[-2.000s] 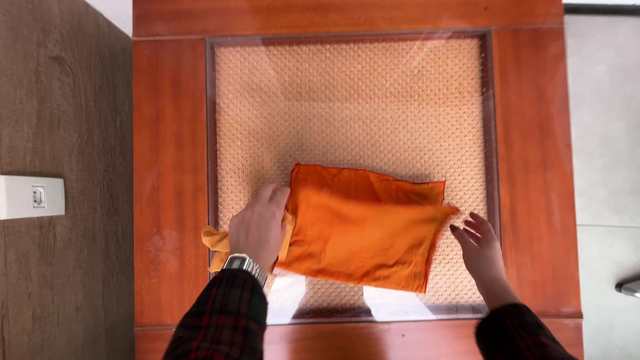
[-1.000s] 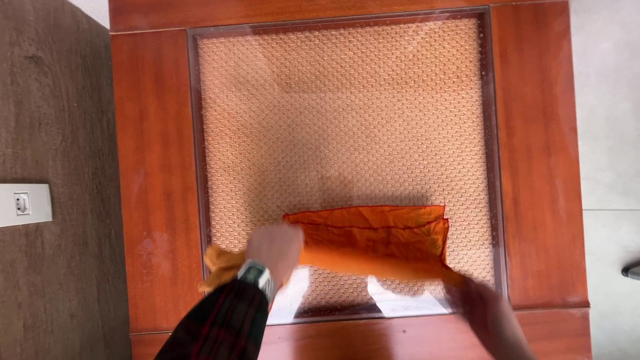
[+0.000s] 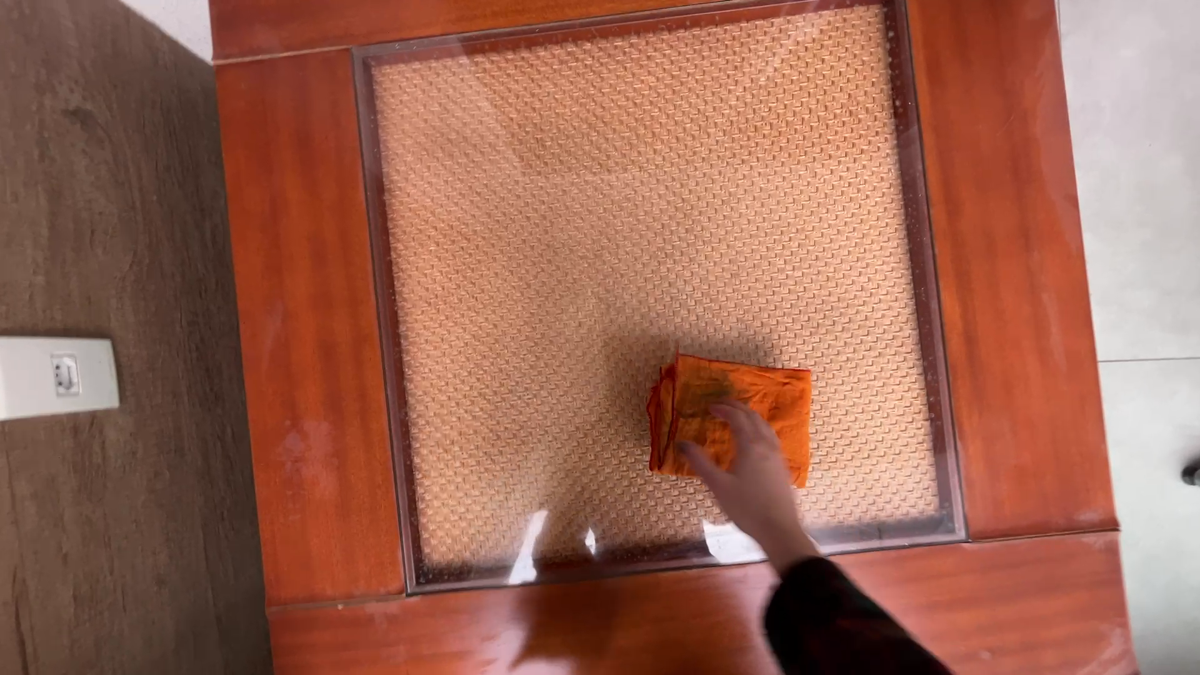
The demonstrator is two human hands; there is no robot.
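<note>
An orange cloth, folded into a small, roughly square stack, lies on the glass panel over woven cane, low and right of the panel's middle. Its layered edges show on the left side. My right hand is over the cloth from below, thumb and fingers apart, their tips at or just above its top layer; whether they touch it I cannot tell. My left hand is out of the picture, and so is the yellowish cloth.
A reddish wooden frame surrounds the glass. At the left a white outlet box with a socket stands against a brown wood-look surface. A small dark object is at the right edge, on the pale tiled floor.
The orange cloth has gone from a wide spread piece to a small folded stack. Both hands were at its sides; now my left hand and the yellowish cloth beside it have left the view.
</note>
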